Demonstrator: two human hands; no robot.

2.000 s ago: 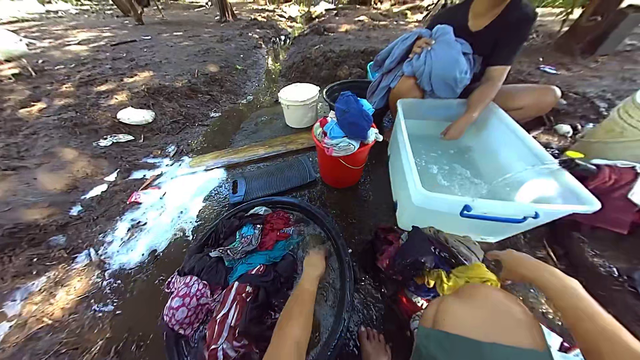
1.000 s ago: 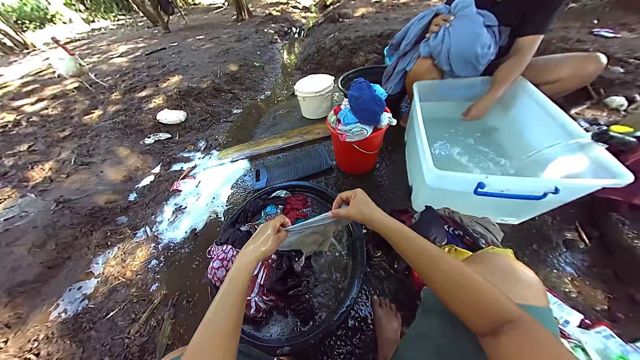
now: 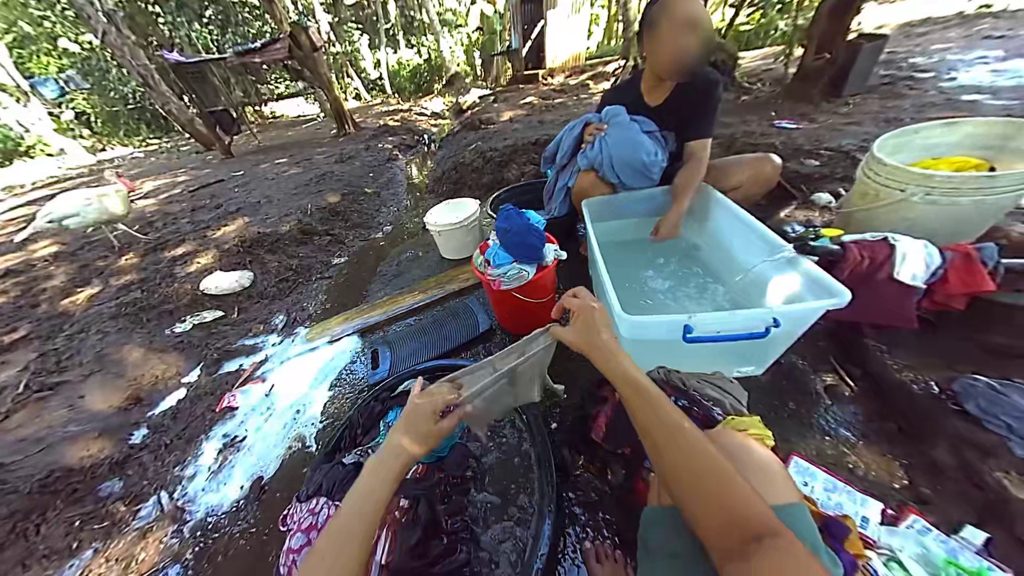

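Observation:
A wet greyish-beige cloth (image 3: 506, 379) is stretched between my two hands above a round black basin (image 3: 547, 480). My left hand (image 3: 428, 416) grips its left end; my right hand (image 3: 586, 322) pinches its upper right corner. Below, the basin holds dark, patterned and turquoise clothes (image 3: 436, 488) in dark water. Past its far rim lies a black ridged washboard (image 3: 432, 340). Just beyond my right hand stands a red bucket (image 3: 524, 300) heaped with blue and pale clothes.
A translucent plastic tub (image 3: 732, 336) of water stands at right; a person (image 3: 680, 96) sits behind it, one hand in the water, holding blue cloth. A white bucket (image 3: 454, 228), a wooden plank (image 3: 392, 304) and a large pail (image 3: 904, 192) are around. Clothes (image 3: 704, 392) lie by my knee.
My left hand was in the basin and my right by the clothes at my knee; both now hold the cloth, spread wider than a second ago. The view has tilted up.

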